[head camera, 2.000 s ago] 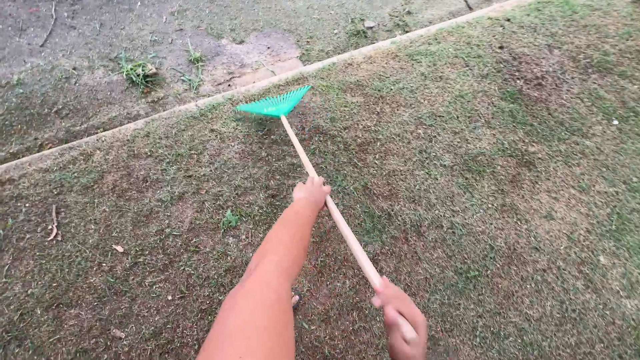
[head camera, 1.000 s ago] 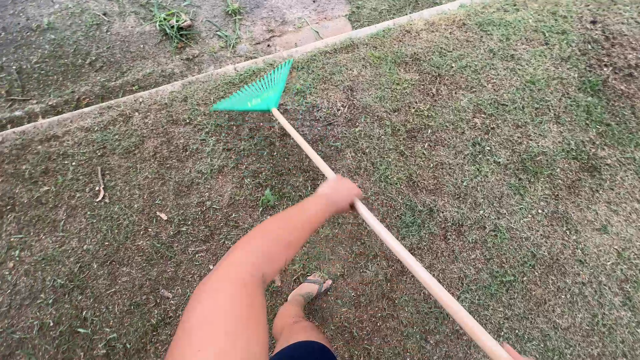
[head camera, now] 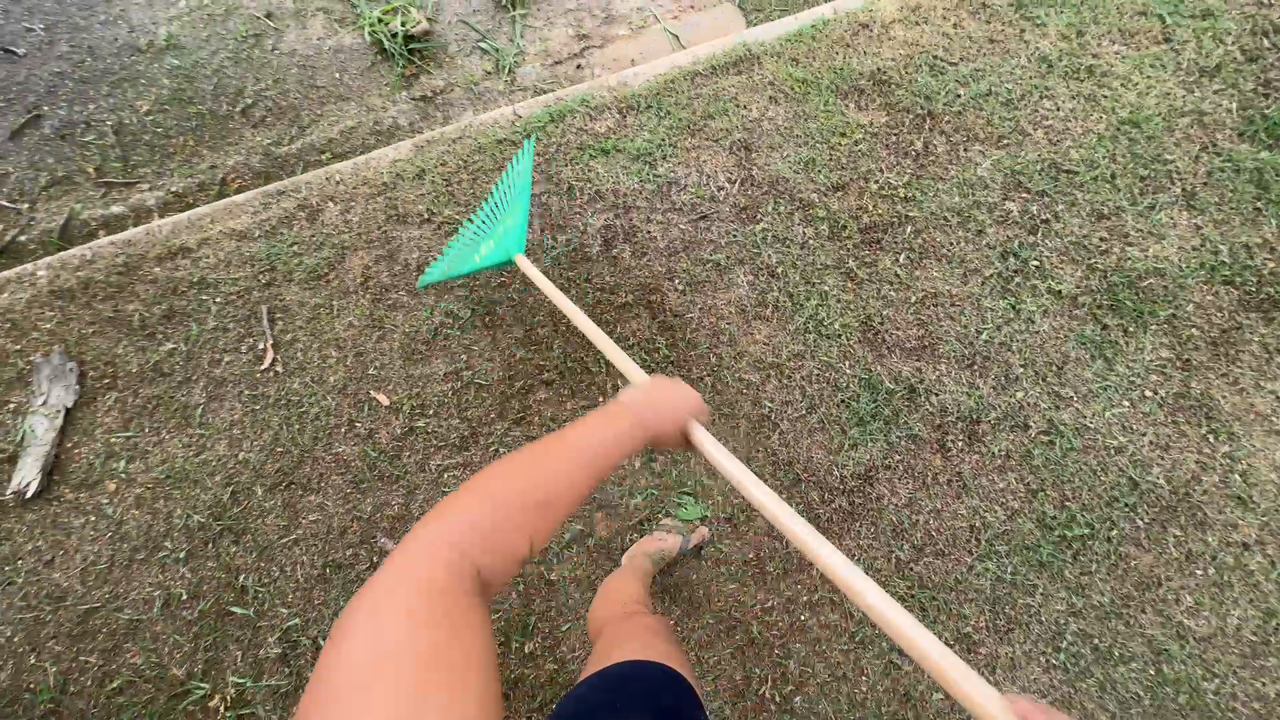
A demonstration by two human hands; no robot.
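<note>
My left hand (head camera: 665, 410) is closed around the middle of a wooden rake handle (head camera: 800, 530). At the handle's far end is a green plastic leaf rake head (head camera: 495, 230), its fanned tines pointing up and left over the short, patchy grass. Whether the tines touch the grass I cannot tell. At the bottom edge, only a small part of my right hand (head camera: 1035, 708) shows, at the near end of the handle; most of it is out of view.
A narrow concrete edging (head camera: 380, 158) runs diagonally between the lawn and bare, damp soil. Grass tufts (head camera: 395, 30) grow beyond it. A piece of weathered wood (head camera: 45, 420) and a twig (head camera: 267, 338) lie on the left. My sandalled foot (head camera: 660, 545) stands below the handle.
The rake has come nearer to me, away from the concrete edging, and its head has turned. My right hand, in fuller view two seconds ago, is now mostly beyond the bottom edge.
</note>
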